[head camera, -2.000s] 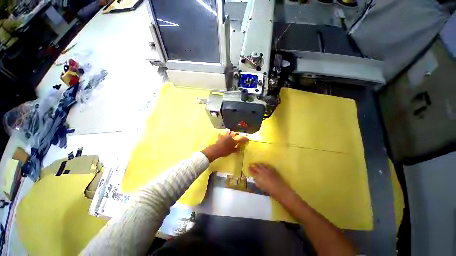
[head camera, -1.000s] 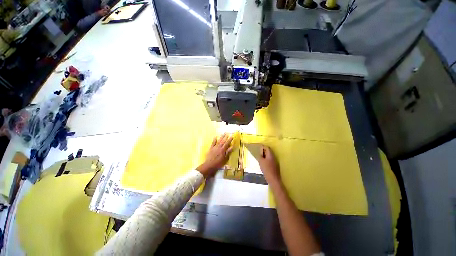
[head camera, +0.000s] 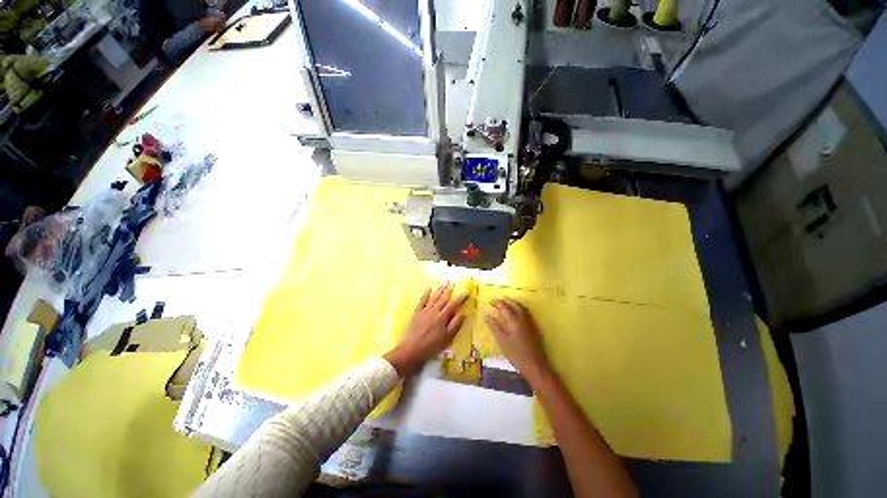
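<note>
One yellow garment panel (head camera: 321, 292) lies flat left of the template slot strip (head camera: 463, 369). Another yellow panel (head camera: 632, 360), with a dark seam line across it, lies to the right. My left hand (head camera: 433, 326) lies flat, fingers spread, on the left panel's inner edge at the strip. My right hand (head camera: 514, 336) rests on the right panel's inner edge beside the strip, fingers slightly bent. Both hands are just below the sewing machine head (head camera: 471, 236). The needle area is hidden by the head and glare. Part of the white template (head camera: 457, 413) shows in front.
Stacked panels (head camera: 117, 418) lie at the lower left. Dark fabric scraps (head camera: 122, 248), a clear plastic bag (head camera: 49, 243) and a small red-and-yellow object (head camera: 146, 160) are on the white table. The control screen (head camera: 368, 78) stands left of the head. Another person's hand (head camera: 212, 23) is at the far table edge.
My right hand has put down the panel edge it had folded back, which now lies flat at the strip. My left hand has stayed on the left panel.
</note>
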